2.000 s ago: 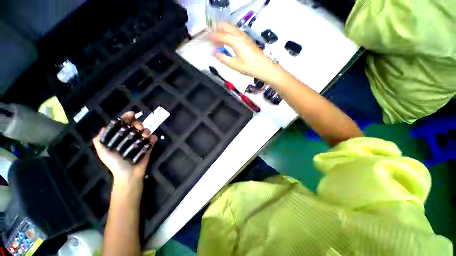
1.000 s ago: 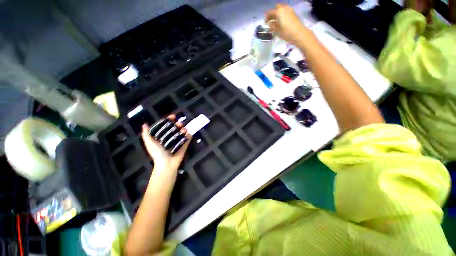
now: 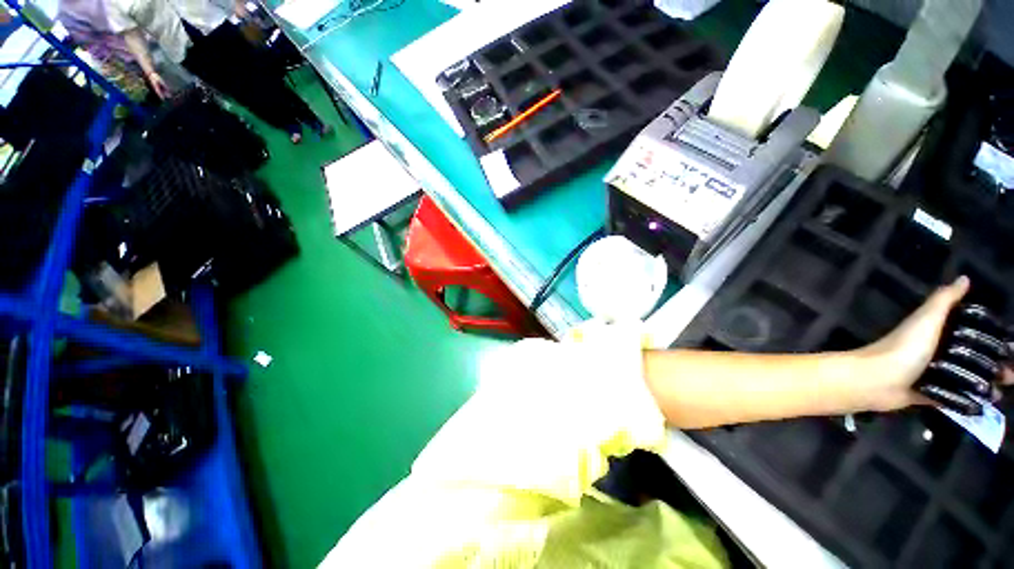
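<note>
My left hand [image 3: 906,361] is at the right edge of the view, over the black foam compartment tray [image 3: 792,467]. It holds a stack of several dark glossy units with silver edges, likely watch heads [image 3: 965,358]. The fingers are partly hidden behind the stack. A white paper label [image 3: 981,426] lies just below the stack. My right hand is not in view.
A tape dispenser [image 3: 681,183] with a large pale roll stands left of the tray, beside a round white container [image 3: 620,278]. Another foam tray [image 3: 556,142] holds an orange stick [image 3: 523,115]. A red stool [image 3: 456,272], blue racks [image 3: 50,300] and people [image 3: 167,39] are at left.
The view has swung left, bringing the floor, stool and second tray into view. My right hand and the loose parts have left the picture. My left hand still holds the stack.
</note>
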